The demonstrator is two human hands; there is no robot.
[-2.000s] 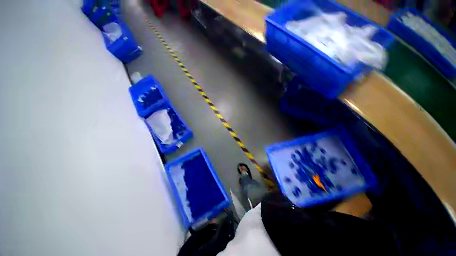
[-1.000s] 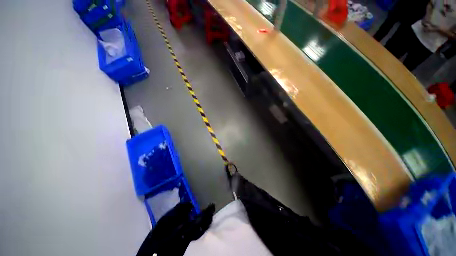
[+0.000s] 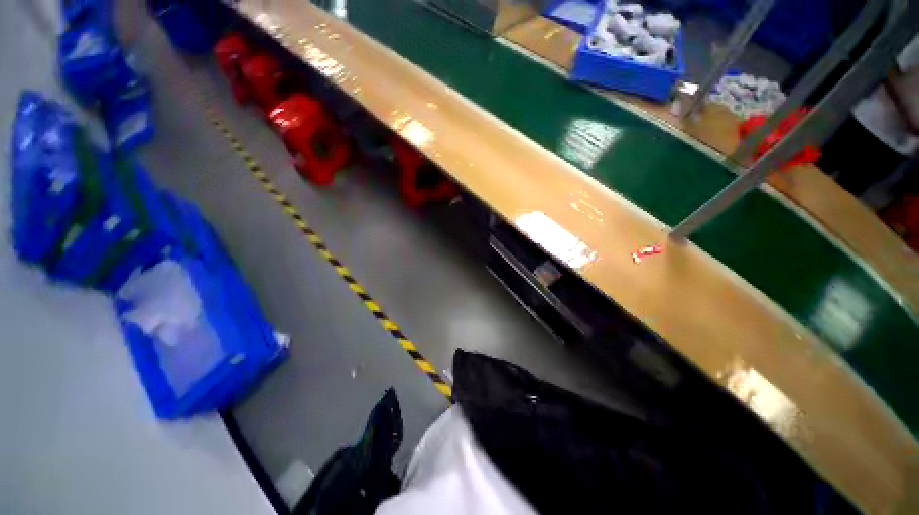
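Neither of my hands shows; only dark clothing and a white garment of mine show at the bottom centre. Nearest in front of me is the grey floor (image 3: 403, 272) with a yellow-black tape line (image 3: 338, 267) running away to the upper left. To the right runs the long curving bench (image 3: 665, 292) with a brown top, and a small red and white item (image 3: 646, 252) lies on it. To the left a blue crate (image 3: 186, 347) holds whitish sheet or bag material. The view is somewhat blurred.
A green conveyor belt (image 3: 726, 221) runs behind the bench, with a slanted metal post (image 3: 736, 181). A blue crate of white parts (image 3: 630, 50) stands beyond it. Red stools (image 3: 307, 136) stand under the bench. More blue crates stand upper left. A person's clothing (image 3: 877, 131) shows upper right.
I have moved forward along the aisle. The near crates have dropped out of view, and the stools and stacked crates ahead look closer. More of the conveyor's far side shows.
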